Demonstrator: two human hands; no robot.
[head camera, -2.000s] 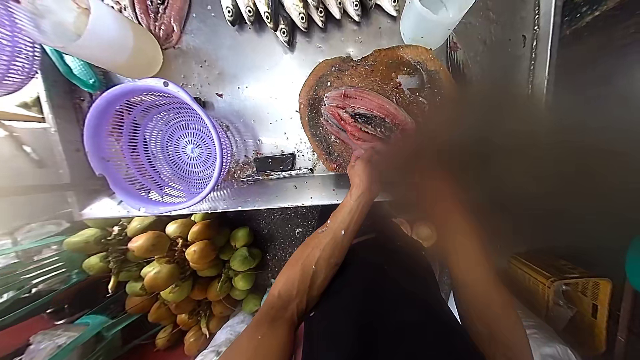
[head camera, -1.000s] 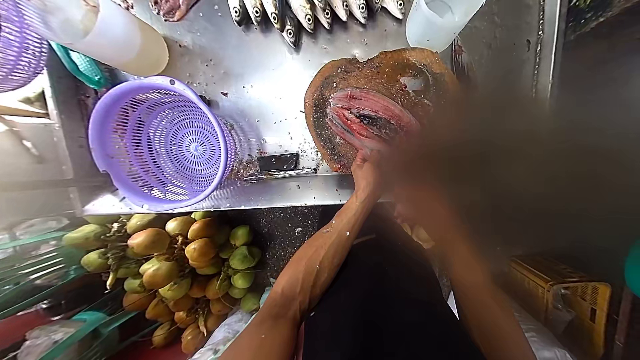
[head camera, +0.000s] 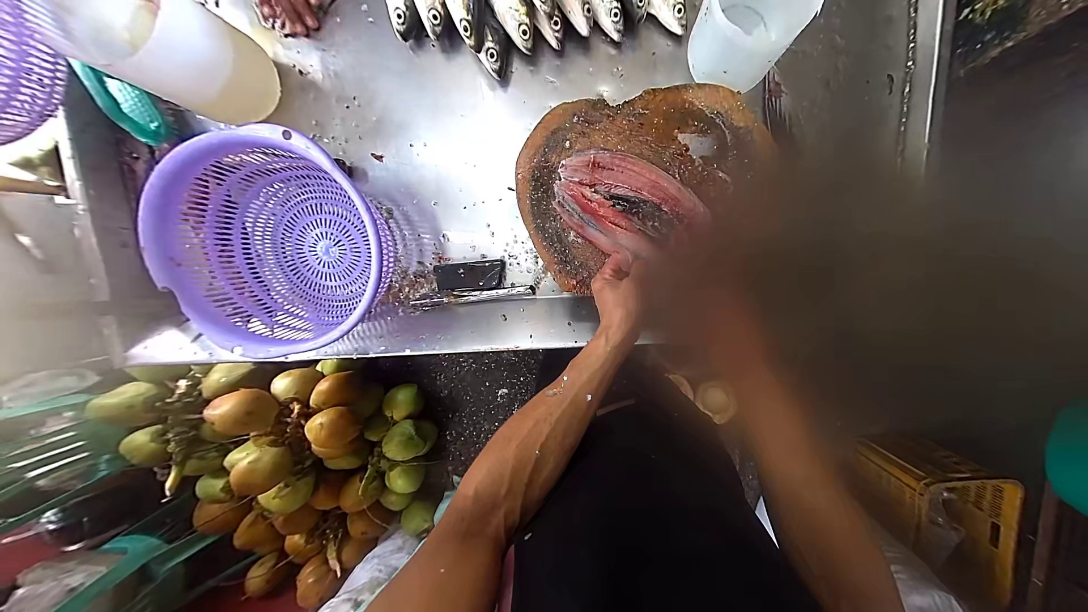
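Observation:
A split-open fish (head camera: 625, 200) with pink flesh lies on a round wooden chopping block (head camera: 544, 153) upon the steel table. My left hand (head camera: 619, 293) grips the fish's near edge, thumb against the flesh. A dark blur covers my right hand (head camera: 710, 289); it is near the right end of the fish, but its fingers and anything in them cannot be made out. Left of the block lie a dark rectangular block (head camera: 469, 274) and a thin metal tool (head camera: 472, 296). Several whole silvery fish (head camera: 512, 21) are lined up at the table's far side.
A purple plastic basket (head camera: 263, 242) stands at the left of the steel table (head camera: 442, 331). White plastic containers (head camera: 744, 42) stand at the back right and back left. Coconuts (head camera: 289, 459) hang below the table's front edge. A yellow crate (head camera: 952, 501) is at the lower right.

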